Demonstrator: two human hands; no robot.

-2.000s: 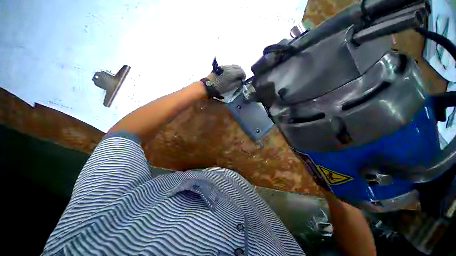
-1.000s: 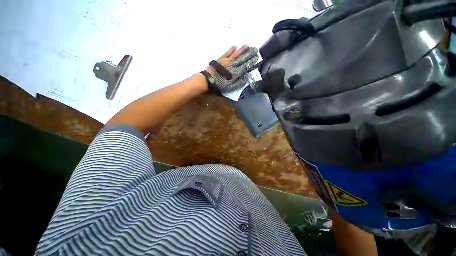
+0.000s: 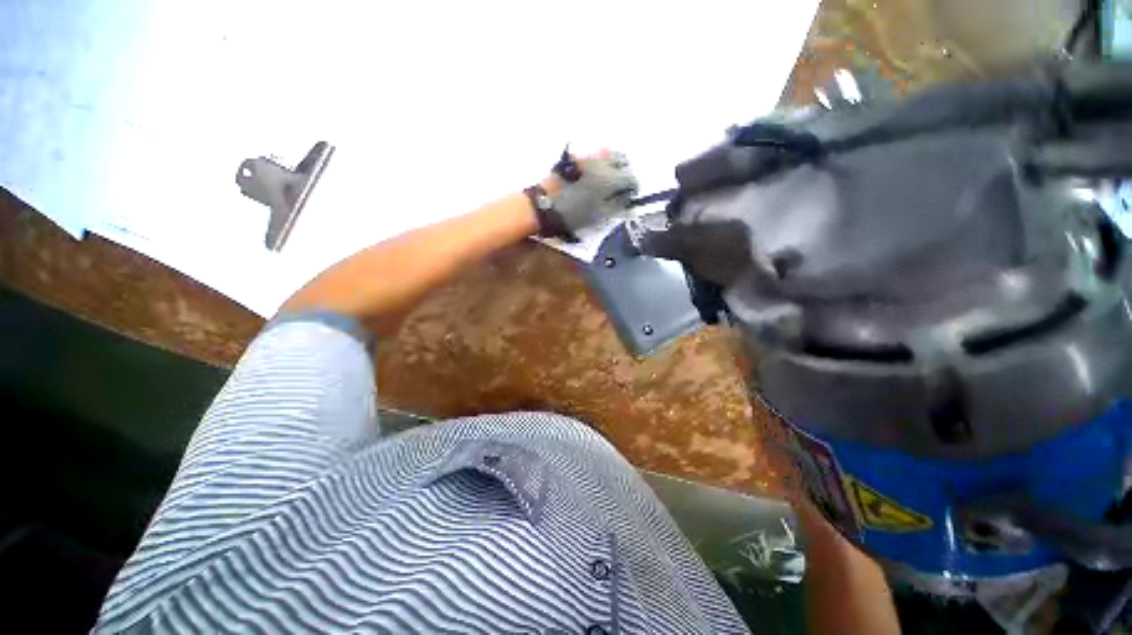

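Note:
The cutting machine's large grey and blue motor housing [image 3: 919, 285] fills the right side and is blurred. Its flat grey base plate [image 3: 646, 304] shows at the edge of the white fabric lay [image 3: 435, 99]. My left hand [image 3: 593, 192], in a grey mesh glove with dark straps, rests at the lay's edge beside the machine's front. Its fingers look bent, but whether they grip anything is unclear. My right forearm runs up beneath the motor housing; the right hand is hidden behind it.
A metal clamp [image 3: 288, 192] lies on the lay at the left. The worn brown wooden table [image 3: 497, 323] shows between the lay and my body, and again at the top right. The green floor lies below the table edge.
My left hand, spread flat a second ago, now has its fingers drawn in and sits slightly lower. The motor housing has shifted right and down in view.

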